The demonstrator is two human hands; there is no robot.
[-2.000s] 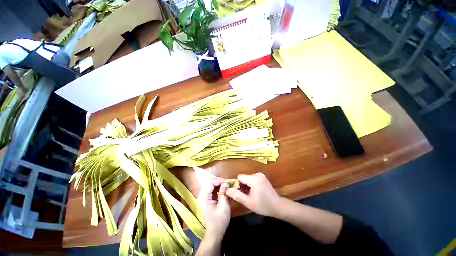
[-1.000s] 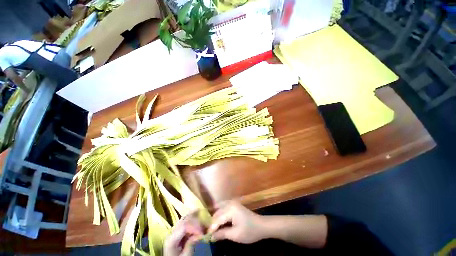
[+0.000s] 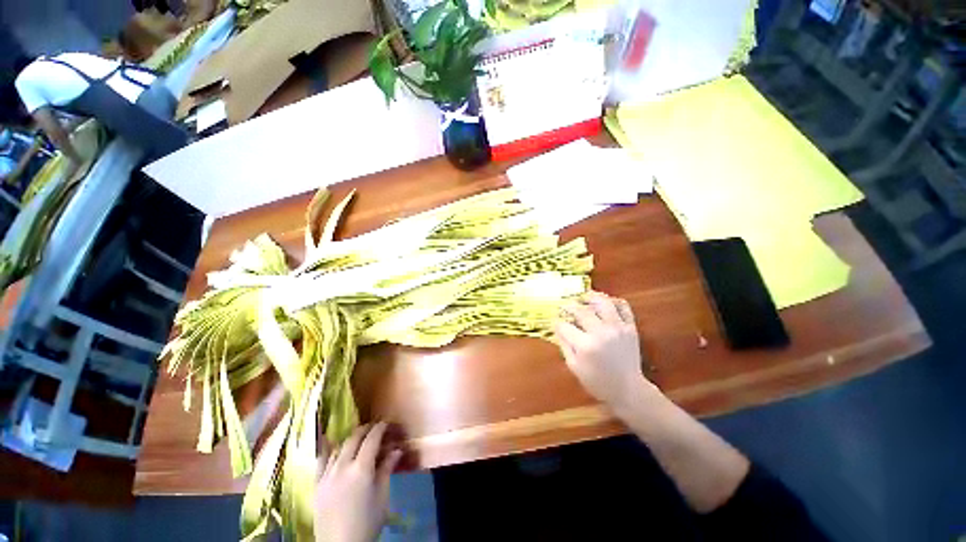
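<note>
A heap of long flat yellow strips [image 3: 455, 265] lies fanned across the wooden desk, crossed by a pale band near its left part. Some strips hang over the near edge at the left. My right hand [image 3: 601, 344] rests at the strip ends on the heap's right side, fingertips on or against them; whether it grips any is hidden. My left hand [image 3: 355, 482] is at the desk's near edge, beside the hanging strips, with fingers bent and slightly apart. Its fingertips are partly blurred, and I cannot tell if it holds a strip.
A black smartphone [image 3: 739, 293] lies on the edge of yellow sheets [image 3: 741, 159] at the right. White papers [image 3: 580, 182], a potted plant [image 3: 466, 138] and a desk calendar [image 3: 542, 95] are at the back. A white screen [image 3: 307, 154] lines the far edge. A person [image 3: 101, 95] bends over beyond it.
My hands were together at the near edge and have parted. My right hand has moved up and right to the strip ends; my left hand is lower left, by the hanging strips. The view has shifted slightly.
</note>
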